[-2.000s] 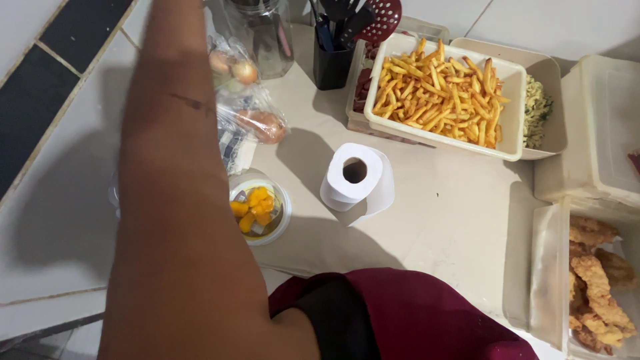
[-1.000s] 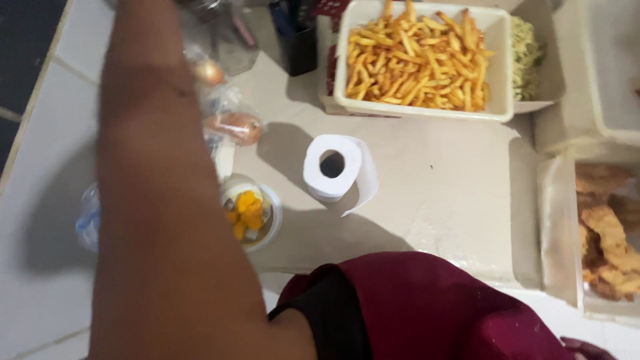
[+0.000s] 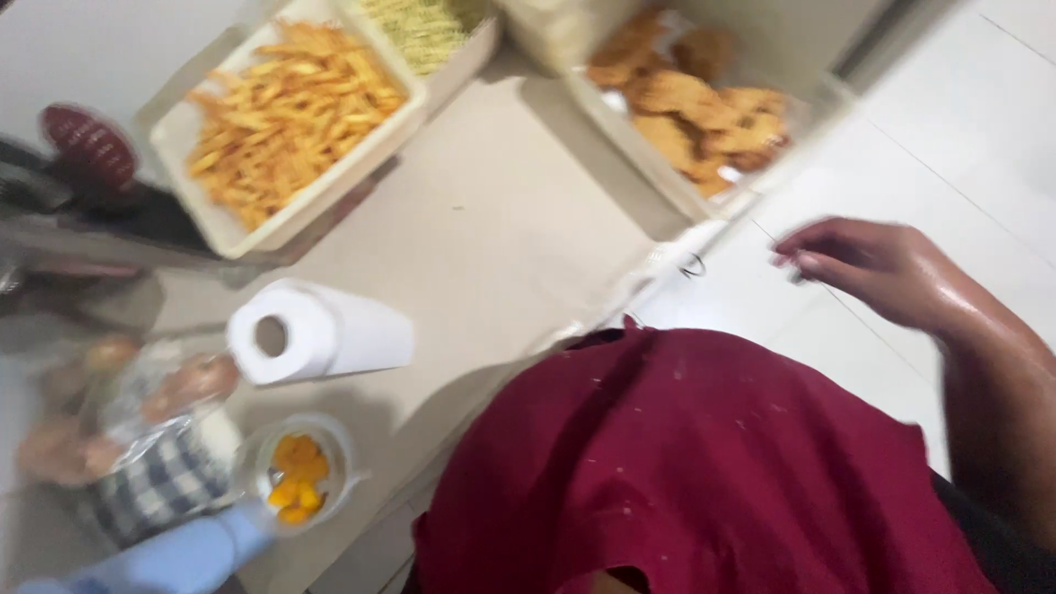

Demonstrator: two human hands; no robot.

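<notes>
My right hand (image 3: pixel 862 260) is at the right of the view, over the white floor tiles and beyond the counter edge. Its fingers are loosely curled, with a gap to the thumb; nothing is plainly held, though the fingertips are blurred. My left hand is out of view. On the beige counter, a white paper roll (image 3: pixel 363 334) stands near a clear round tub (image 3: pixel 346 445) of orange-yellow pieces. French fries (image 3: pixel 289 124) fill a cream plastic container (image 3: pixel 330 202) farther back. Fried, breaded pieces (image 3: pixel 701 115) lie in another container (image 3: pixel 635 165), closer to my right hand.
Shredded pale food (image 3: pixel 421 33) fills a box behind the fries. A red slotted utensil (image 3: pixel 89 144) is at the left. Below it are onions in a clear plastic bag (image 3: pixel 136 396), a checked cloth (image 3: pixel 169 474) and a blue object (image 3: pixel 173 557). A dark red garment (image 3: pixel 701 462) covers the lower middle.
The raised arm that crossed the left side has gone from view. My right hand now shows at the right. The view has turned and shifted strongly towards the fried pieces and floor.
</notes>
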